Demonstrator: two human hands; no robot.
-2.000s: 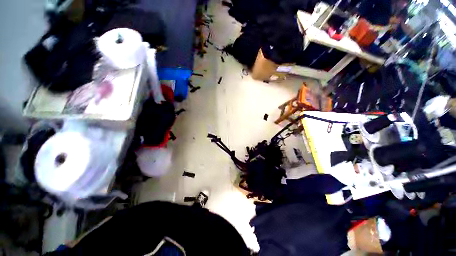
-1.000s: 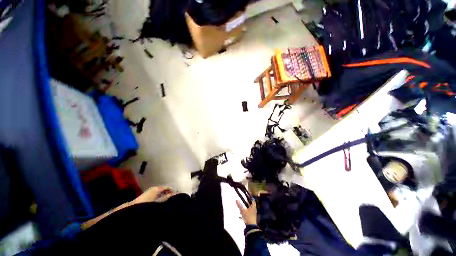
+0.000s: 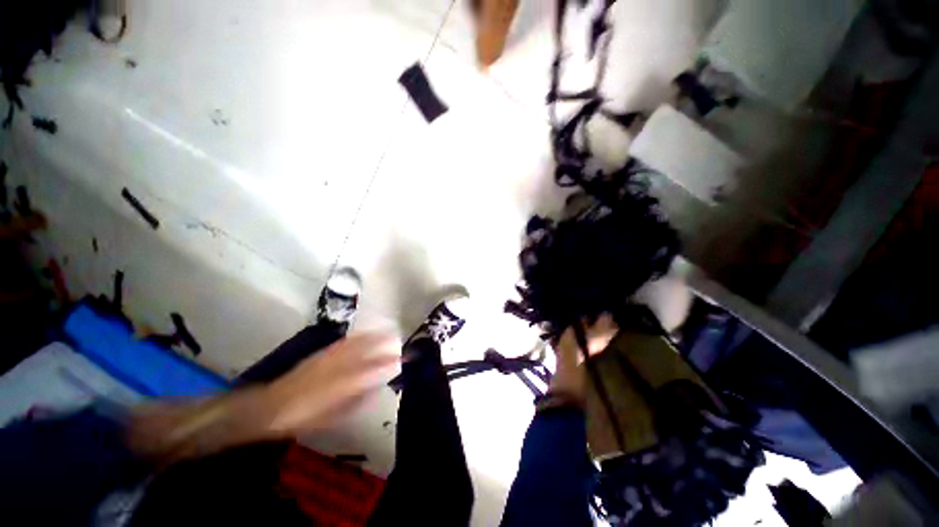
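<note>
A tangled heap of narrow black strips (image 3: 597,247) lies at and over the far end of an open brown cardboard box (image 3: 623,396). Black strips trail from the heap up the picture. My right hand (image 3: 582,355) is at the box's far edge, against the strips; one dark strip crosses it. Its fingers are partly hidden, so its grip is unclear. My left hand (image 3: 299,396) is blurred, stretched out over my leg, with nothing visible in it. More black pieces (image 3: 669,468) lie at the box's near end.
My shoes (image 3: 340,293) stand on the pale floor (image 3: 237,134), with black scraps (image 3: 423,93) scattered about. A blue object (image 3: 134,355) and a red slatted basket (image 3: 329,484) are at lower left. A metal frame bar (image 3: 803,360) runs along the right.
The view has turned down and closer to the floor and box. My right hand has moved to the heap of strips. My left hand now reaches further into view. The machine table has left the picture.
</note>
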